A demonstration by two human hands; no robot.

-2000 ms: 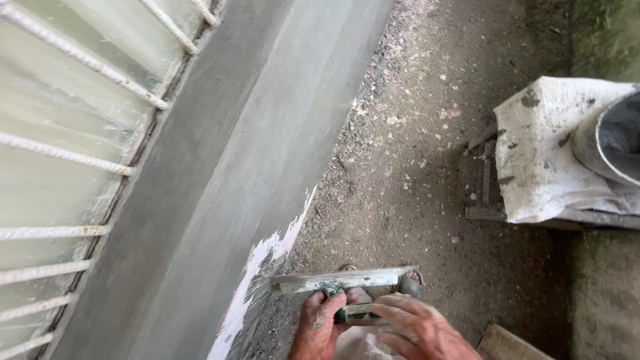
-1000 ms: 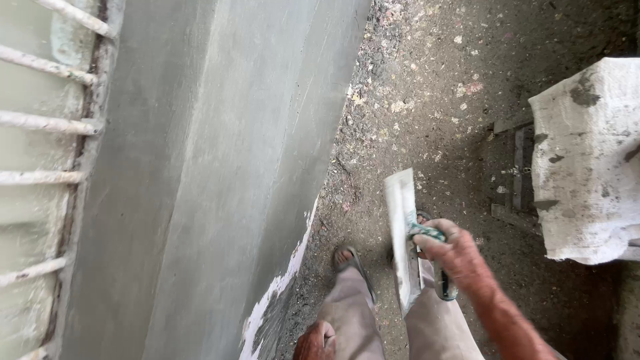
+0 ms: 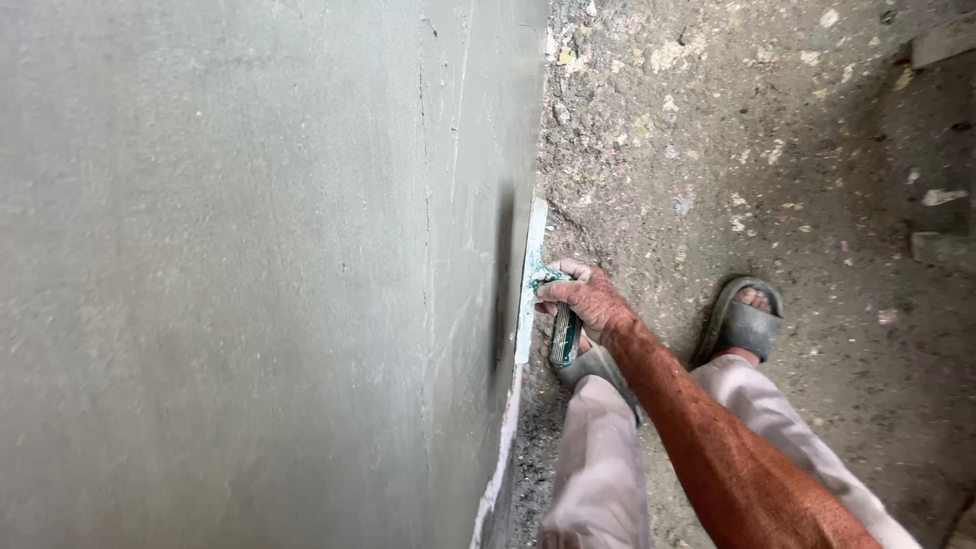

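My right hand (image 3: 583,297) grips the green handle of a plastering trowel (image 3: 534,282), whose long, smeared metal blade stands edge-on at the face of a grey plastered wall (image 3: 320,274). The blade lies near the wall's low edge, and a dark shadow or reflection shows on the plaster beside it. Fine cracks and ridges run along the plaster left of the blade. Below the trowel, a ragged whitish strip (image 3: 503,450) borders the grey coat. My left hand is out of view.
My sandaled feet, one in a grey slide sandal (image 3: 751,320), stand on a rough floor (image 3: 686,152) spattered with dried bits. Rubble lies along the wall's foot. Parts of a wooden stand (image 3: 944,248) show at the right edge.
My hands were together at the trowel, then apart. My right hand has since brought the trowel from over the floor to the wall. My left hand has left the view, which is now closer to the wall.
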